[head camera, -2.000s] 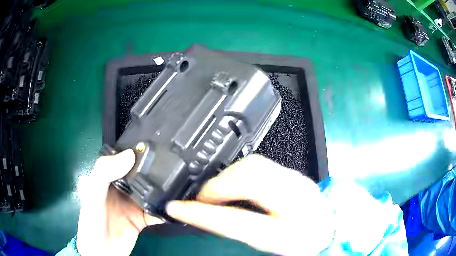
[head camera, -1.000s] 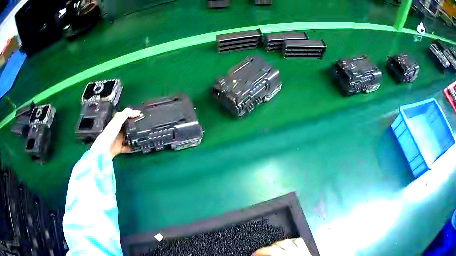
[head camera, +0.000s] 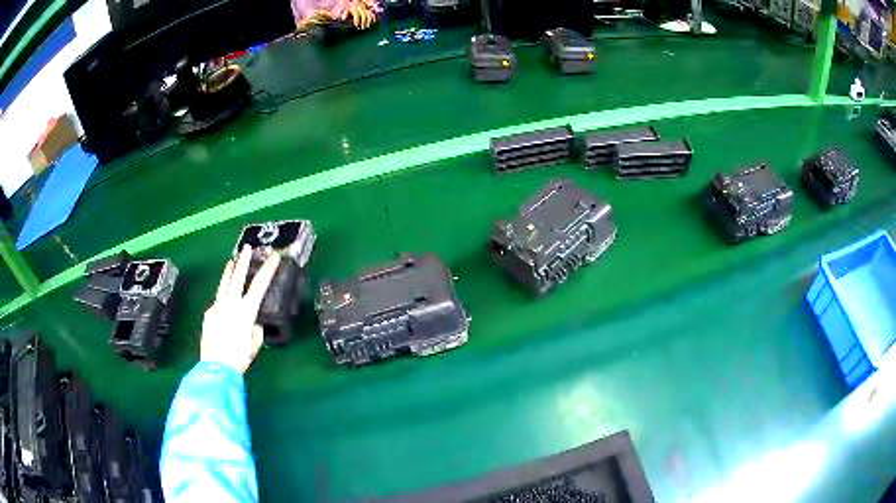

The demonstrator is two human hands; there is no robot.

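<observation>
My left hand (head camera: pixel 234 312) lies over the left side of a camouflage unit (head camera: pixel 283 290), with its fingers apart along the unit's top and side. Whether it grips the unit cannot be told. The unit has a mottled pale edge around a dark round opening. To its right a black ribbed housing (head camera: pixel 398 307) lies back up on the green bench. My right hand is not in view.
Another camouflage unit (head camera: pixel 145 305) stands at left, above stacked housings (head camera: pixel 69 427). More housings (head camera: pixel 558 236) and slim black covers (head camera: pixel 532 149) lie toward the green line. A parts tray (head camera: pixel 629 467) is cut off below; a blue bin (head camera: pixel 835 319) is at right. A person's hand shows at the top.
My left hand has let go of the black housing and moved left onto the camouflage unit. The view has tilted up and left. My right hand has left the picture.
</observation>
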